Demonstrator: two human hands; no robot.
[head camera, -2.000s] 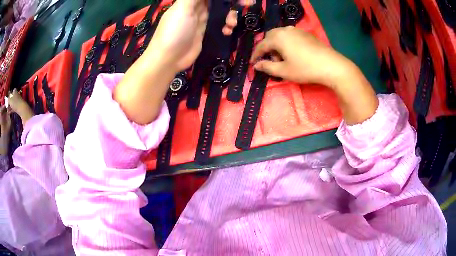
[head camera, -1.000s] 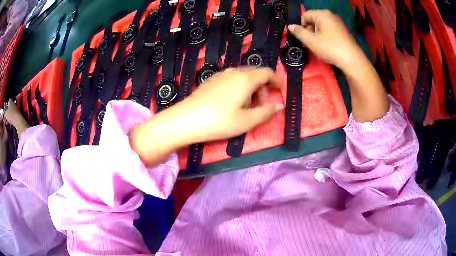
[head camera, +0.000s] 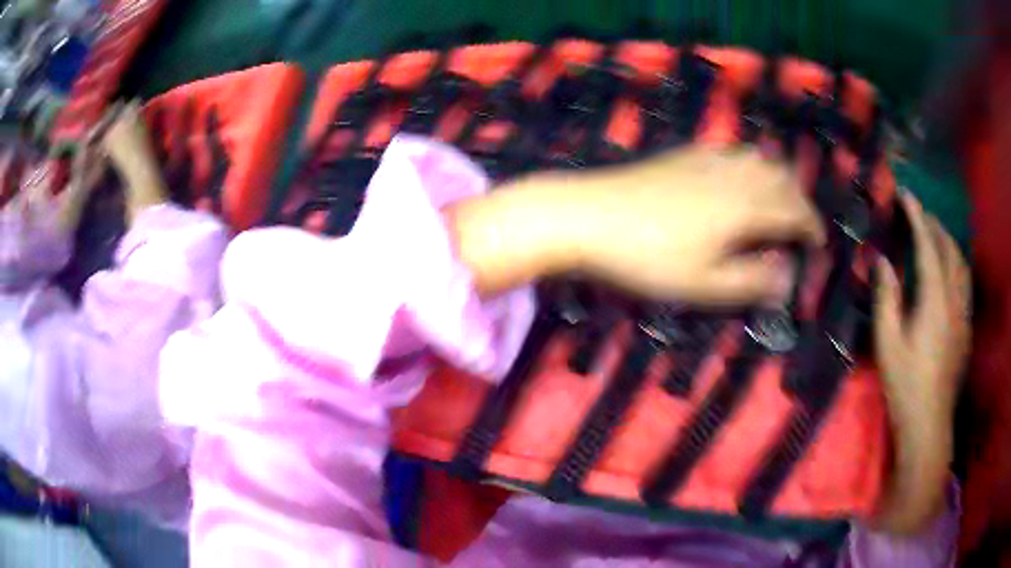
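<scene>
The view is blurred. A red compartment tray (head camera: 554, 413) lies on the dark green surface, filled with black watches, their straps (head camera: 698, 438) hanging towards its front edge. A watch case (head camera: 773, 331) shows just below my left hand. My left hand (head camera: 710, 227) is over the right part of the tray, palm down with curled fingers; whether it holds a watch is hidden. My right hand (head camera: 926, 322) is at the tray's right edge, fingers apart and pointing away from me, with nothing seen in it.
At left, another person's hand (head camera: 135, 155) and pink sleeve (head camera: 155, 272) are beside another red tray (head camera: 261, 133). A blurred red shape (head camera: 992, 222) stands at the right rim. The green surface (head camera: 366, 28) runs behind the trays.
The view has shifted and blurred. My left hand has moved right over the tray. My right hand has left the watch at the upper right and moved to the tray's right edge.
</scene>
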